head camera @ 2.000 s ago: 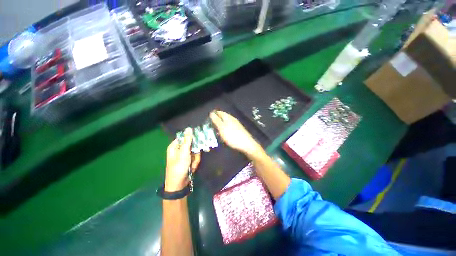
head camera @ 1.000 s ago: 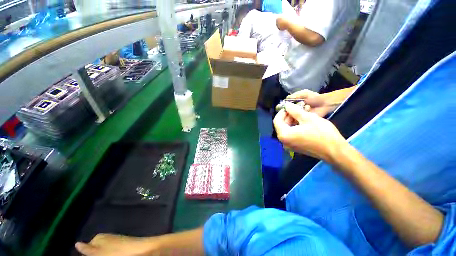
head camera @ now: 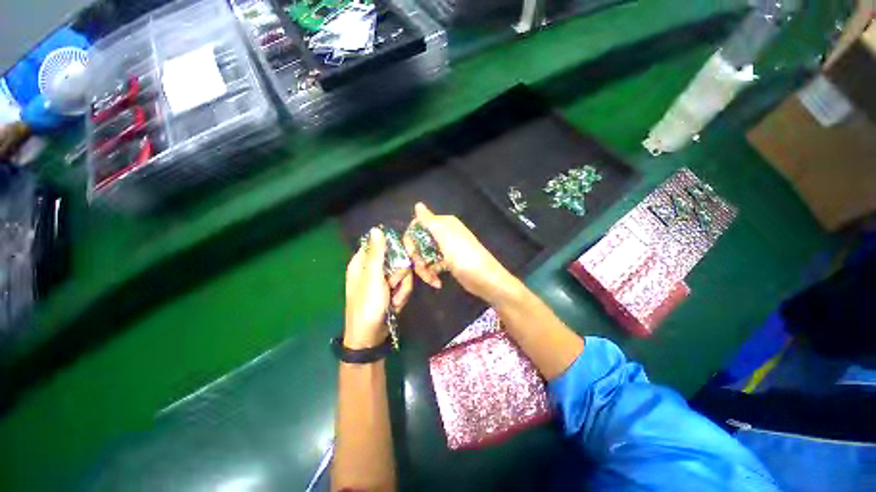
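My left hand (head camera: pixel 370 288), bare with a black wrist strap, grips a green PCB panel piece (head camera: pixel 395 252) between thumb and fingers. My right hand (head camera: pixel 450 252), bare with a blue sleeve, grips another green board piece (head camera: pixel 423 242) close beside it. Whether the two pieces are still joined I cannot tell. Both hands are above the near bay of the black divided tray (head camera: pixel 490 202). A thin strip hangs below my left hand. Small single boards (head camera: pixel 573 187) lie heaped in the tray's right bay, with a few more beside them.
Pink bubble bags lie below the tray (head camera: pixel 490 394) and at its right (head camera: pixel 653 255), the latter with dark pieces on top. Clear plastic trays (head camera: pixel 182 106) and a black bin with boards (head camera: pixel 360 48) stand across the line. A carton (head camera: pixel 816 154) is at right. A person's hand shows far left.
The view swung right to a carton and a person in white, then returned. The panel, whole-looking two seconds ago, now shows as a piece in each hand, tilted.
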